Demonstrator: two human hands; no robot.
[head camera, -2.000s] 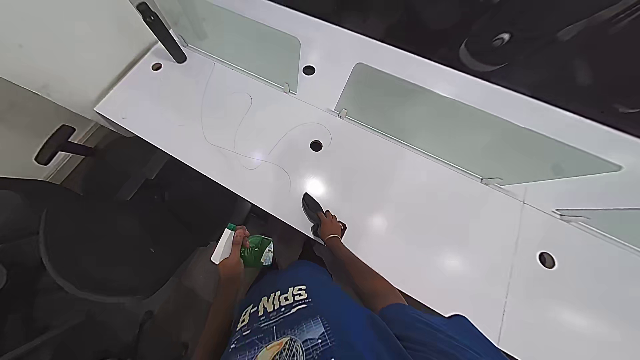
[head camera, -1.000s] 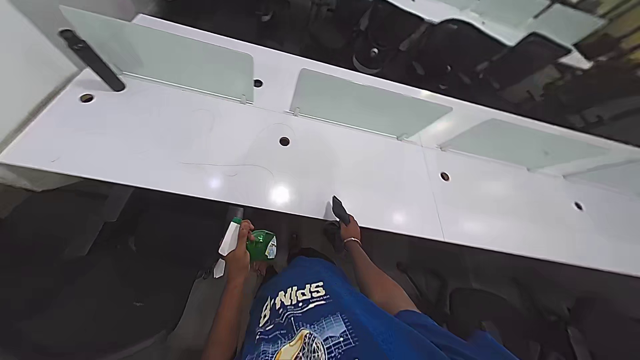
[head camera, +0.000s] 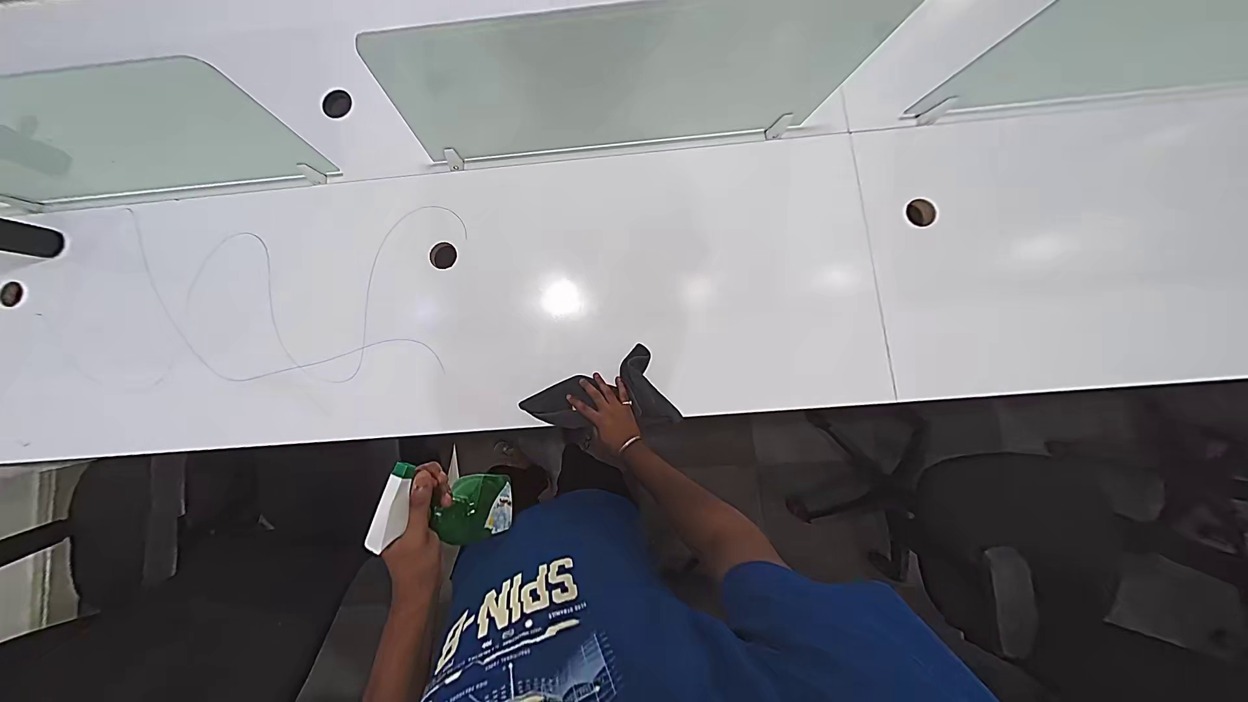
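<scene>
My left hand (head camera: 426, 507) grips the neck of a green spray bottle (head camera: 472, 509) with a white trigger head, held below the front edge of a long white desk (head camera: 731, 331). My right hand (head camera: 606, 411) lies with fingers spread on a dark grey cloth (head camera: 556, 401), pressing it on the desktop at the front edge. Part of the cloth stands up in a fold beside the fingers. A thin curly line (head camera: 268, 292) runs over the desktop to the left.
Frosted glass dividers (head camera: 624, 78) stand along the desk, held by small clips. Round cable holes (head camera: 444, 255) open in the desktop. A black cylindrical object (head camera: 29, 238) is at the far left. Dark office chairs (head camera: 1014, 546) stand below the front edge.
The cloth was bunched up in my right hand; now it is spread on the desktop under the fingers. My left hand still has the spray bottle. The view has shifted a lot.
</scene>
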